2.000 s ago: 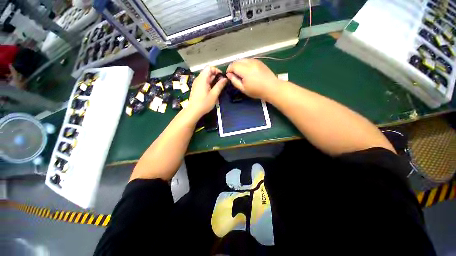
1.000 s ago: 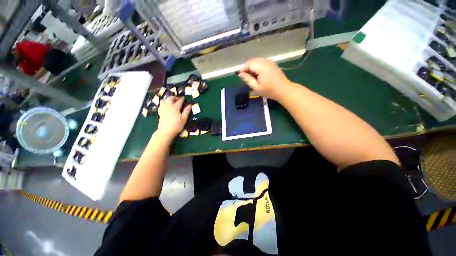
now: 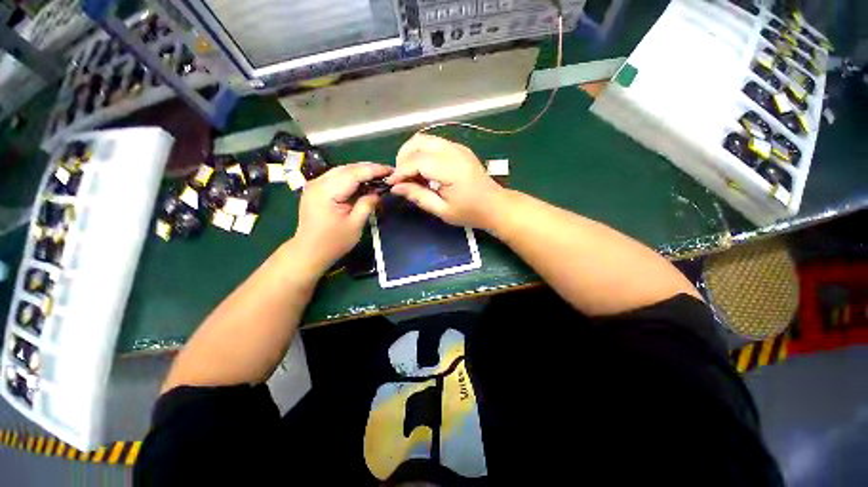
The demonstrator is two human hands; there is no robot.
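My left hand [image 3: 335,211] and my right hand [image 3: 443,181] meet above the top left of the test pad [image 3: 425,249], a dark blue rectangle with a white border. Between their fingertips is a small black device [image 3: 380,186], mostly hidden by the fingers. Both hands grip it. A pile of black units [image 3: 226,190] with white and yellow tags lies left of my left hand. Something black lies on the mat at the pad's left edge, partly behind my left wrist.
The grey tester [image 3: 324,29] stands on a beige stand [image 3: 409,95] behind. A copper-coloured cable [image 3: 547,100] curves down from it. White trays of units stand at left [image 3: 90,276] and right [image 3: 685,109]. A white tag [image 3: 497,167] lies on the green mat.
My left hand has moved right from the pile to meet my right hand over the pad. Both hands now hold a small black device. The camera view has shifted.
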